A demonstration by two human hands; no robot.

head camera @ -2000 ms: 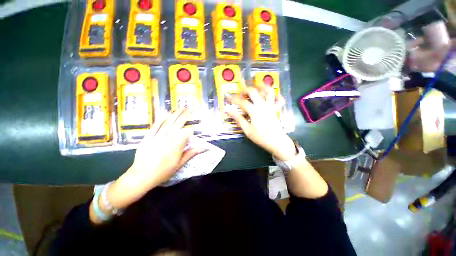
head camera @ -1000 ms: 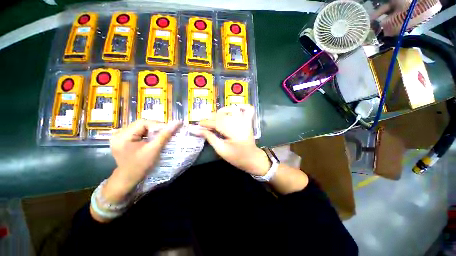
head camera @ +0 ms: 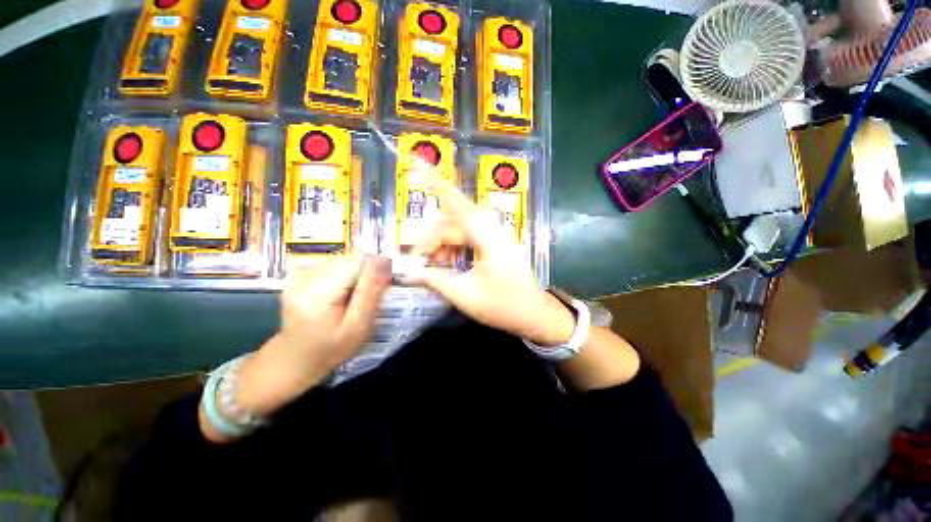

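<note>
Yellow devices (head camera: pixel 317 194) with red discs lie in two rows in a clear plastic tray (head camera: pixel 77 229). My left hand (head camera: pixel 329 306) holds a white label sheet (head camera: pixel 398 324) below the tray's near edge, thumb and finger pinched at its top. My right hand (head camera: pixel 480 260) is blurred, over the tray's near right part, and partly covers the fourth and fifth devices of the near row. Its thumb and fingers are apart. Whether a sticker is on its fingertips cannot be told.
A phone with a pink edge (head camera: pixel 662 158) lies right of the tray. Beyond it stand a white fan (head camera: pixel 742 55), a pink fan (head camera: pixel 886 46), an open box (head camera: pixel 876 184) and a white adapter (head camera: pixel 762 233). A blue cord (head camera: pixel 845 138) crosses the right side. Brown cardboard (head camera: pixel 664 342) is below the bench edge.
My right hand has moved from the label sheet, where both hands' fingertips met, up towards the fourth near device. My left hand still holds the sheet. The view has shifted a little.
</note>
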